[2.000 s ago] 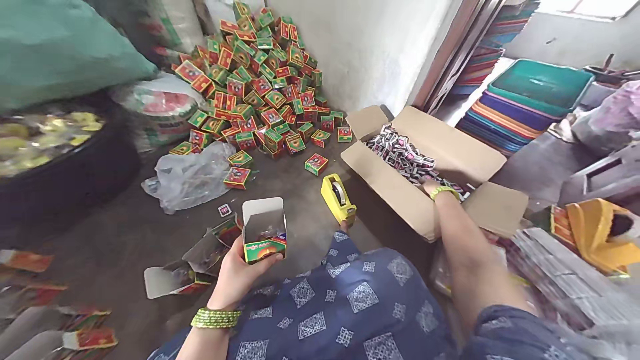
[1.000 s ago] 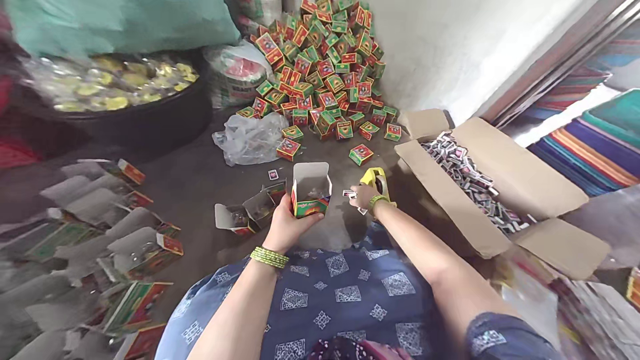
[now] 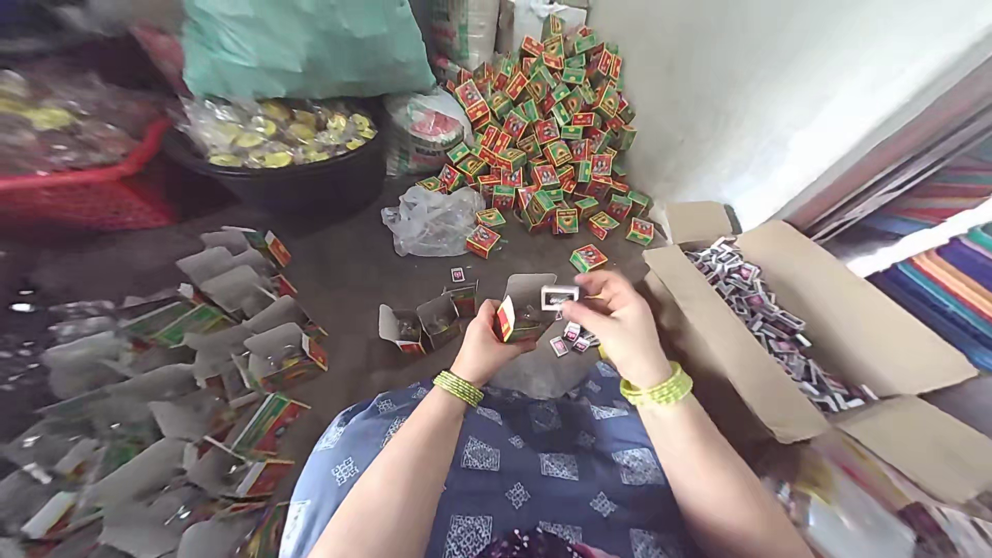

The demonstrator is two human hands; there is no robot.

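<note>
My left hand (image 3: 488, 345) holds a small printed carton (image 3: 527, 318) with its flap up, at the centre of the view. Between the thumb and fingers of my right hand (image 3: 612, 322) is a small matchbox-like box (image 3: 559, 297), just right of the carton's mouth. Several similar little boxes (image 3: 571, 333) lie below my right hand, beside the lap. Two or more open cartons (image 3: 439, 319) stand on the floor left of my left hand. A large cardboard box (image 3: 721, 341) at the right holds a heap of the little boxes (image 3: 748, 291).
A heap of closed red and green cartons (image 3: 546, 155) rests by the wall. Many open cartons (image 3: 209, 387) cover the floor at the left. A black tub (image 3: 302, 182) of wrapped items, a red basket (image 3: 85, 198) and a crumpled plastic bag (image 3: 434, 221) are further back.
My right hand has moved from the large cardboard box to beside the carton in my left hand, and now holds a little box. The view has swung left.
</note>
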